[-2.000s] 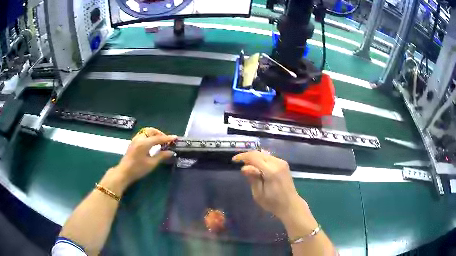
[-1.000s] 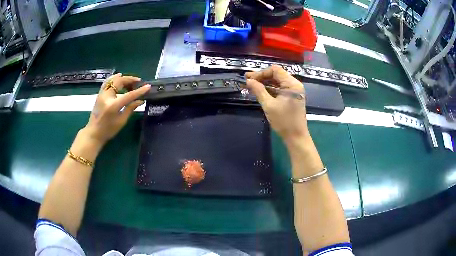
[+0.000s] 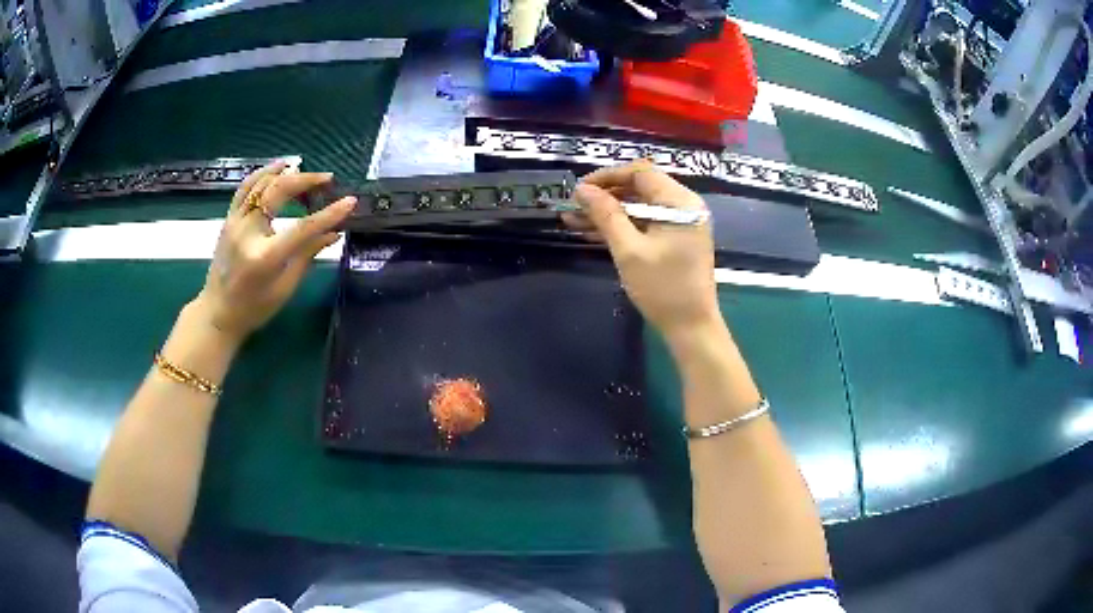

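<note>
A dark strip carrier (image 3: 462, 201) with a row of small round parts is held level above the far edge of the black parts tray (image 3: 503, 323). My left hand (image 3: 266, 246) grips its left end between thumb and fingers. My right hand (image 3: 647, 246) is at its right end and holds silvery tweezers (image 3: 663, 214), their tips at the rightmost pockets. Whether my right fingers also touch the carrier is hard to tell. A pile of tiny copper-coloured parts (image 3: 458, 407) lies in the tray, with specks near its edges.
Beyond are the dark inspection platform (image 3: 767, 234) with another strip carrier (image 3: 791, 180), a blue bin (image 3: 539, 74), a red bin (image 3: 695, 84) and the black microscope base (image 3: 635, 26). Another carrier (image 3: 168, 177) lies left, and a short pale strip (image 3: 973, 289) right.
Since two seconds ago the view has tipped down and the monitor has left it. My right hand has moved to the carrier's right end. In the last second the tweezers have tilted and show more clearly.
</note>
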